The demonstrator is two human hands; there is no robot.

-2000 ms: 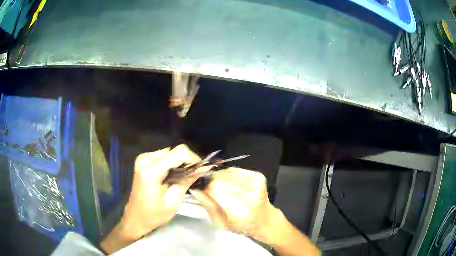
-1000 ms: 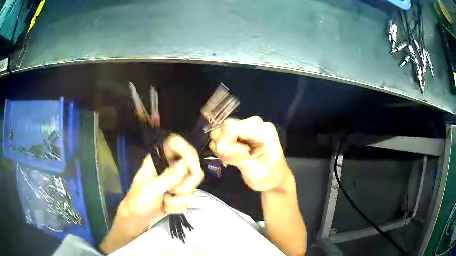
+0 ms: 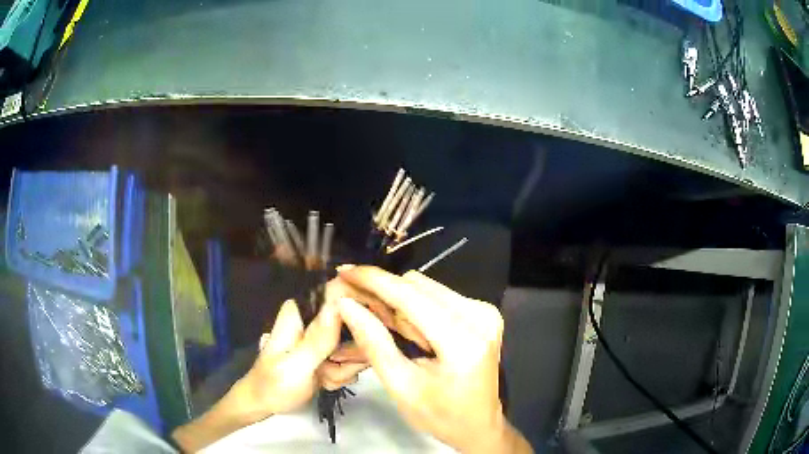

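Note:
My left hand [image 3: 282, 368] is closed around a bunch of thin black cables. Their pale stripped tips with coppery bases [image 3: 303, 241] fan out above it, slightly blurred, and the plain black ends [image 3: 332, 410] hang below over my lap. My right hand [image 3: 430, 346] meets the left at the fingertips. A second bunch of cables with pale tips [image 3: 404, 208] sticks up above my right hand, its lower part hidden by the fingers. Two single pale tips [image 3: 443, 254] point up and right from my right hand.
The green bench top [image 3: 355, 53] lies ahead, its edge beyond my hands. Cables with silver plugs [image 3: 732, 102] lie at its right, beside a blue tray's corner [image 3: 701, 7]. Lower left are a blue bin [image 3: 66, 182] and bagged silvery parts [image 3: 84, 350]. A metal frame [image 3: 581, 355] stands lower right.
My hands were apart a second ago and now touch at the fingertips. The right hand has moved down, and two single tips now stand apart beside its bunch.

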